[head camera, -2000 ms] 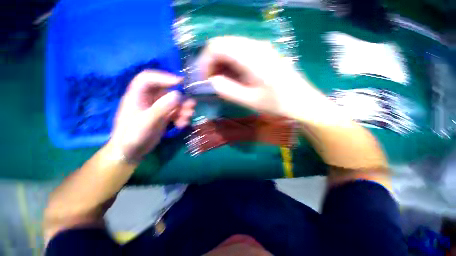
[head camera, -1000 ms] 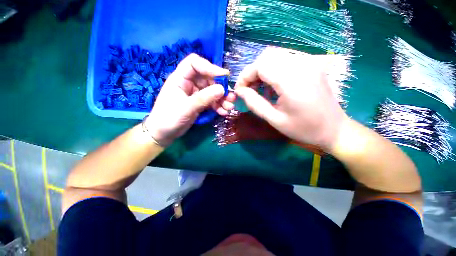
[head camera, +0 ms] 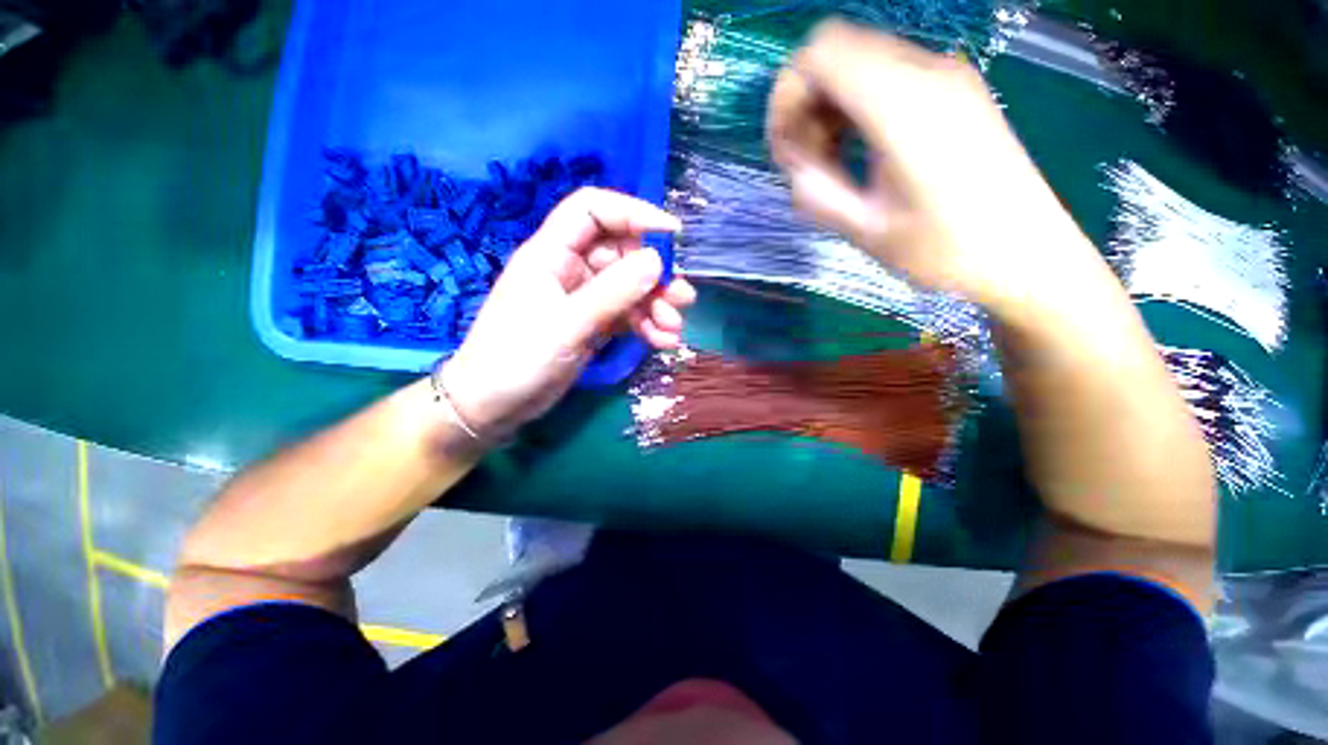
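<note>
My left hand [head camera: 561, 313] pinches a small blue connector housing [head camera: 661, 256] between thumb and fingers, at the right edge of the blue tray. A thin brown wire seems to trail right from the housing. My right hand [head camera: 888, 153] is blurred, raised over the green wires [head camera: 743, 80], with thumb and fingers curled; whether it holds anything cannot be told. The violet-blue wire bundle [head camera: 750, 218] lies below it, partly covered. The brown wire bundle [head camera: 816, 400] lies nearest my body.
The blue tray [head camera: 277, 277] at left holds a heap of dark-blue housings [head camera: 408, 240]. At right lie a white wire bundle [head camera: 1209, 262] and a black-and-white bundle [head camera: 1231, 415], partly behind my right forearm. A yellow tape strip [head camera: 906, 517] marks the green table [head camera: 699, 502].
My right hand has moved away from the housing, up and right, to the green wires. The brown and violet bundles are more exposed. My left hand still holds the housing.
</note>
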